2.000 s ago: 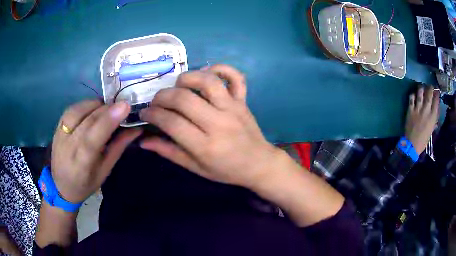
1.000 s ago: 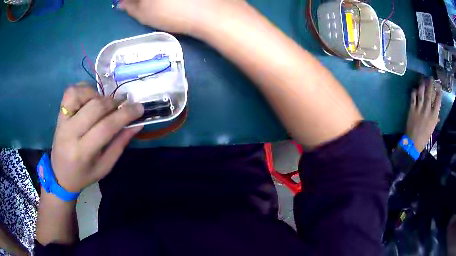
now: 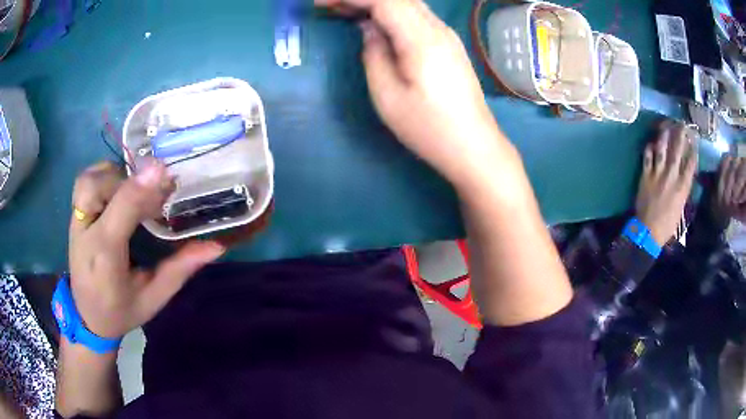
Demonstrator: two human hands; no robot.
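A cream-white open housing (image 3: 262,155) lies in front of me with its open side up. Inside are a light-blue battery (image 3: 199,139) along the far side and a dark circuit board (image 3: 208,209) along the near side. Thin red and black wires reach over its left rim. Part of a brown strap shows below it. My left hand (image 3: 123,245) grips its near-left rim, fingers over the edge and thumb outside. My right hand (image 3: 425,90) is blurred at the top, fingertips near the edge; its hold is unclear. A blue strip with a pale end (image 3: 287,45) is left of it.
Two more housings with straps and batteries (image 3: 564,49) stand at the upper right. Another housing (image 3: 20,139) is cut off at the left edge. Blue strips (image 3: 53,29) lie at the upper left. Another person's hand (image 3: 671,176) rests at the right. A red stool (image 3: 450,295) shows below.
My right hand left the housing, reached to the upper left, then moved right. The board is now uncovered. A blue strip with a pale end has come into view.
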